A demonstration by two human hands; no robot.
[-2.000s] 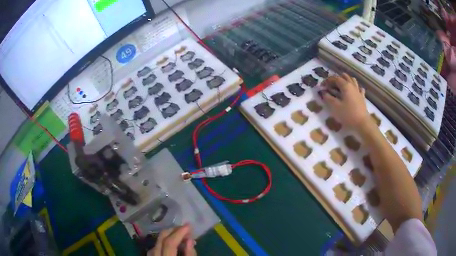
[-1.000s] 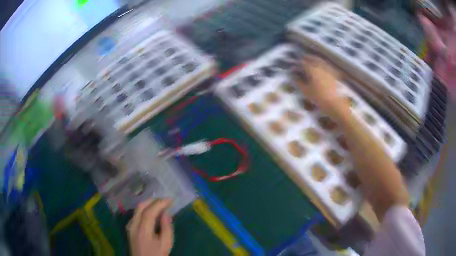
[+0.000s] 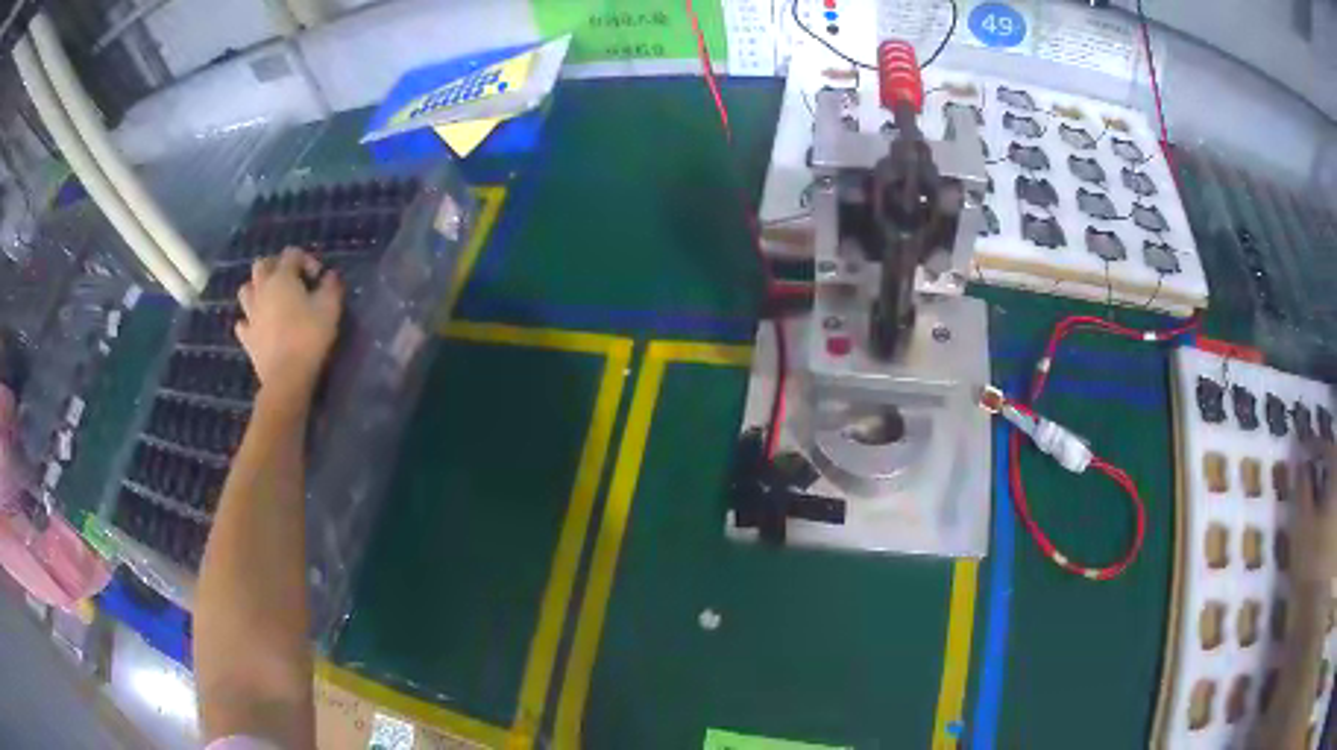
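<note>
My left hand reaches over a clear plastic blister tray at the left. Its fingers are bent down among rows of dark units; whether they grip one is hidden. A blurred forearm shows at the right edge beside the partly filled foam tray; my right hand is cut off. The grey test fixture stands right of centre, its red handle upright. Its round nest shows no unit that I can make out.
A foam tray with dark units lies behind the fixture. A red test lead with a clear-wrapped connector loops right of it. A black bar lies at the plate's front left. A blue-yellow sign stands behind. A pink sleeve shows far left.
The view has swung left. My left hand has moved from the fixture's front edge to the blister tray. My right hand, earlier over the foam tray, has left the picture.
</note>
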